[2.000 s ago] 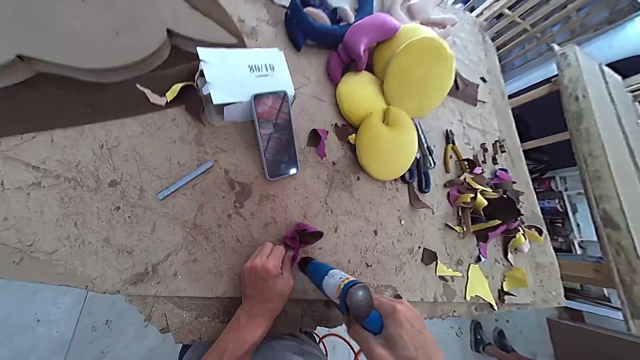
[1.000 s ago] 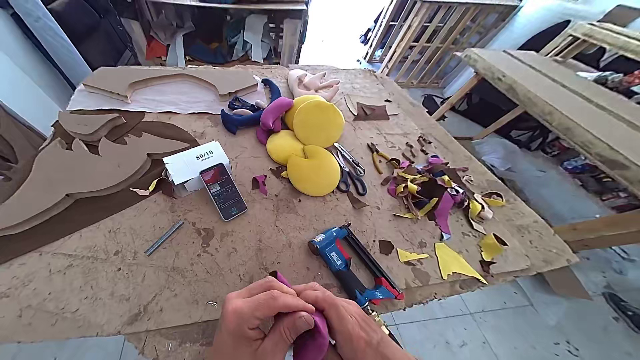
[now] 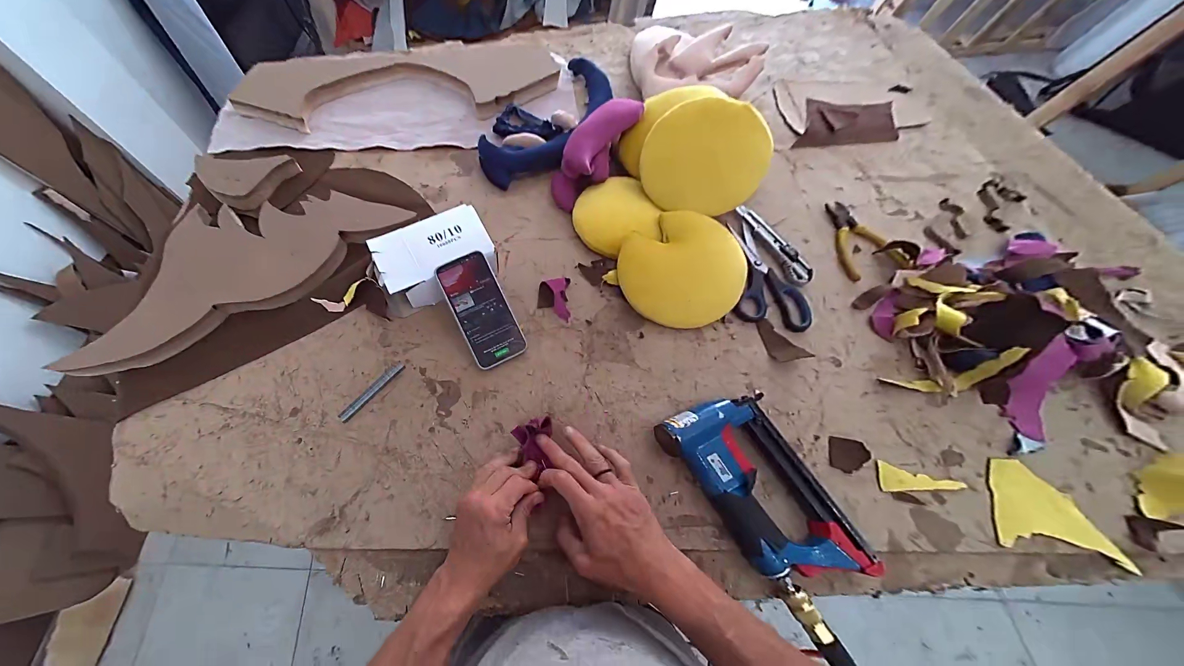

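Observation:
Near the front edge of the table, my left hand point(image 3: 492, 518) pinches a small purple fabric-covered piece point(image 3: 532, 440) between thumb and fingers. Fingers of my right hand point(image 3: 599, 507) press on the same piece from the right. Its upper end shows gathered, folded fabric; the lower part is hidden by my fingers. A blue pneumatic staple gun point(image 3: 731, 467) lies on its side to the right of my right hand, with a hose fitting at its handle. A strip of staples point(image 3: 371, 393) rests to the left, beyond my left hand.
Beyond my hands are a phone point(image 3: 481, 310), a white box point(image 3: 430, 245), yellow padded shapes point(image 3: 684, 268), scissors point(image 3: 772, 291), a utility knife point(image 3: 775, 244) and pliers point(image 3: 856, 240). Fabric scraps point(image 3: 980, 324) pile up at right. Cut foam shapes point(image 3: 231, 268) lie at left.
Two seconds ago my right hand held the staple gun; one second ago it lay on the table. Both hands are now on the purple piece, against the tabletop. The view has shifted considerably.

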